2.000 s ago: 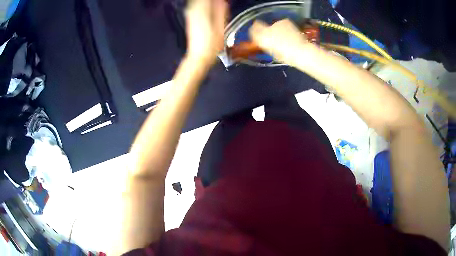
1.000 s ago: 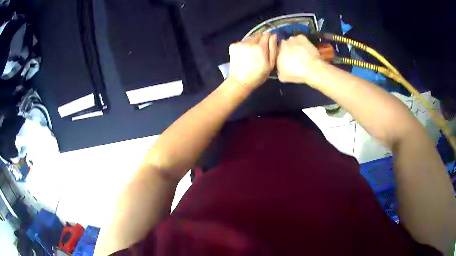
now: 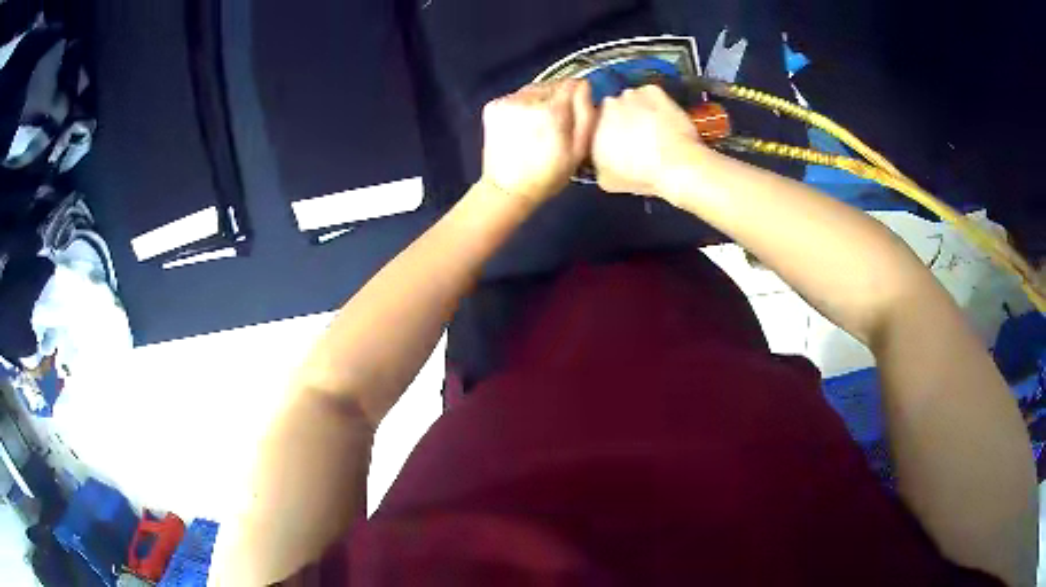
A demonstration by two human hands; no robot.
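Observation:
The steam iron (image 3: 629, 71) lies flat on the dark cloth at the top middle, its blue body and pale soleplate edge showing past my hands. My right hand (image 3: 642, 140) is closed on its handle, with the orange end showing behind it. My left hand (image 3: 537, 140) is closed beside my right hand at the front of the iron; its grip underneath is hidden. Dark garment panels (image 3: 333, 103) lie flat to the left. A white interfacing strip (image 3: 358, 204) lies on one panel, and another strip (image 3: 176, 233) lies farther left with a thin pale strip below it.
Yellow hoses (image 3: 826, 124) run from the iron to the right edge. A heap of dark and white cloth (image 3: 80, 275) is at the left. A pale notched scrap (image 3: 724, 57) lies behind the iron. A red item (image 3: 155, 544) and blue crates (image 3: 101, 516) are on the floor at lower left.
From two seconds ago, my left hand has come down beside my right on the iron. Over the last second, both hands and the iron have shifted slightly left.

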